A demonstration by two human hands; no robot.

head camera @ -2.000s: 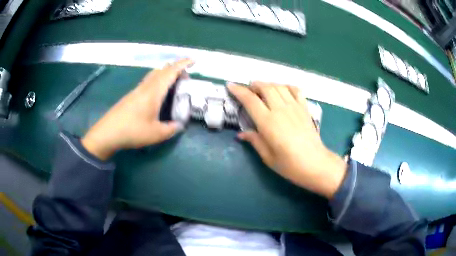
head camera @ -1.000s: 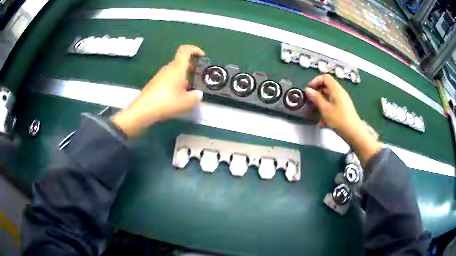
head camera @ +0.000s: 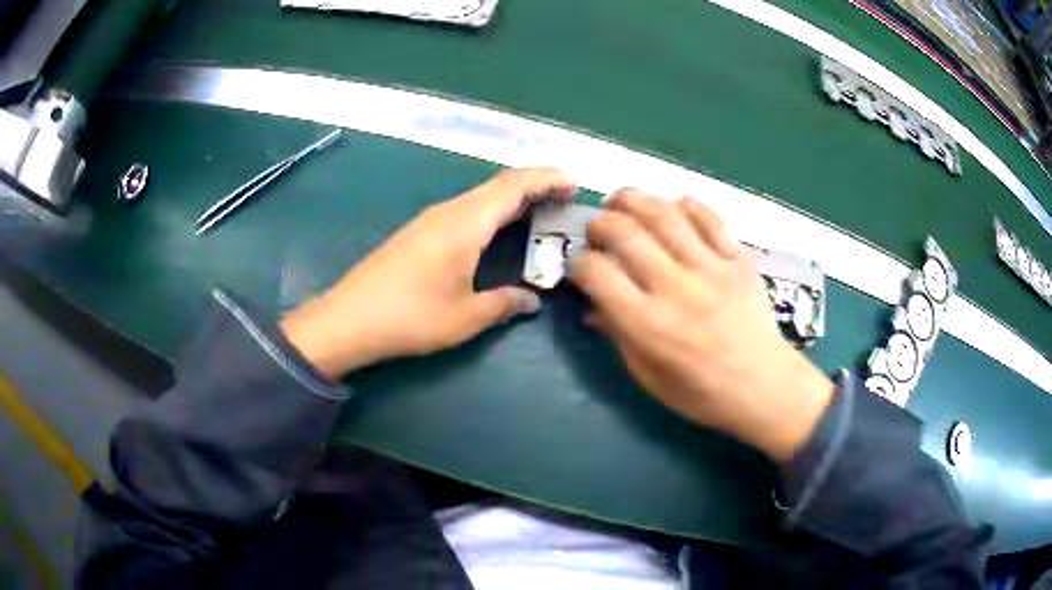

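Observation:
A grey metal housing strip [head camera: 562, 221] with a scalloped front lies on the green belt, its middle covered by my right hand. My left hand [head camera: 444, 271] holds its left end, with fingers at the back edge and thumb at the front. My right hand [head camera: 681, 300] lies over the middle of the strip, fingertips bent down at a gap near the left end. What the right fingertips hold is hidden. At the strip's right end a small dark and silver ribbed insert [head camera: 794, 307] shows in a gap.
A slanted strip with circles [head camera: 911, 334] lies at right, a loose round disc [head camera: 959, 444] beyond it. Tweezers [head camera: 268, 182] and a loose ring [head camera: 134, 181] lie at left, near a silver metal bracket [head camera: 52, 144]. Other strips [head camera: 888, 112] lie farther back on the belt.
The dark strip with four round inserts is no longer seen held up over the belt. Both hands have come down onto the scalloped strip in front of me.

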